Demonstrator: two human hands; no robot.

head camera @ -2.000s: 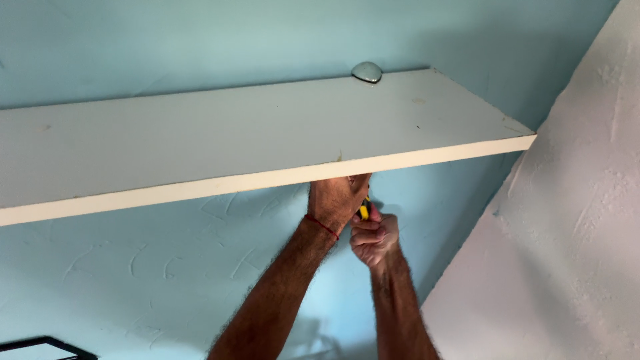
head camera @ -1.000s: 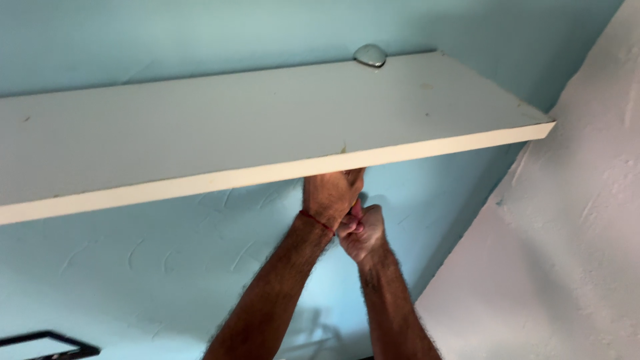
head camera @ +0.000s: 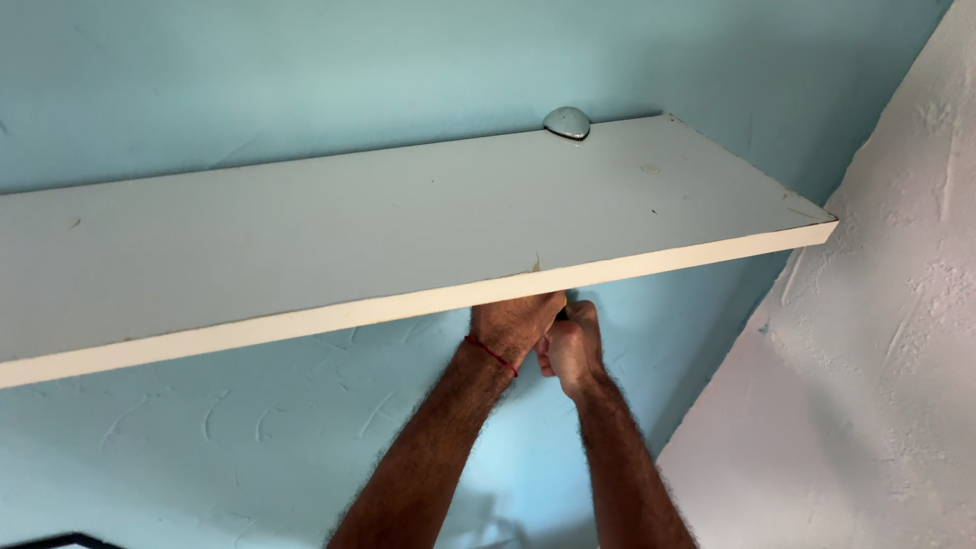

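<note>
A white shelf board (head camera: 343, 236) runs along the blue wall, held at its back edge by a rounded shelf bracket (head camera: 568, 123). Under the board's front edge is my left hand (head camera: 518, 324), a red string on its wrist; its fingers are hidden behind the board and it is unclear what they hold. Just right of it and lower, my right hand (head camera: 570, 343) is closed around a black and yellow tool handle (head camera: 563, 313), of which only a small part shows between the hands. The tool's tip and the underside of the board are out of sight.
The blue wall (head camera: 252, 457) spreads behind and below the board. A rough whitish wall (head camera: 862, 366) meets it on the right, near the board's end corner. At the bottom left edge, part of a black-framed object (head camera: 72, 540) shows.
The yellow part of the handle showed above my right hand two seconds ago and is now mostly covered. My right hand has turned at the wrist, while my left stays under the board.
</note>
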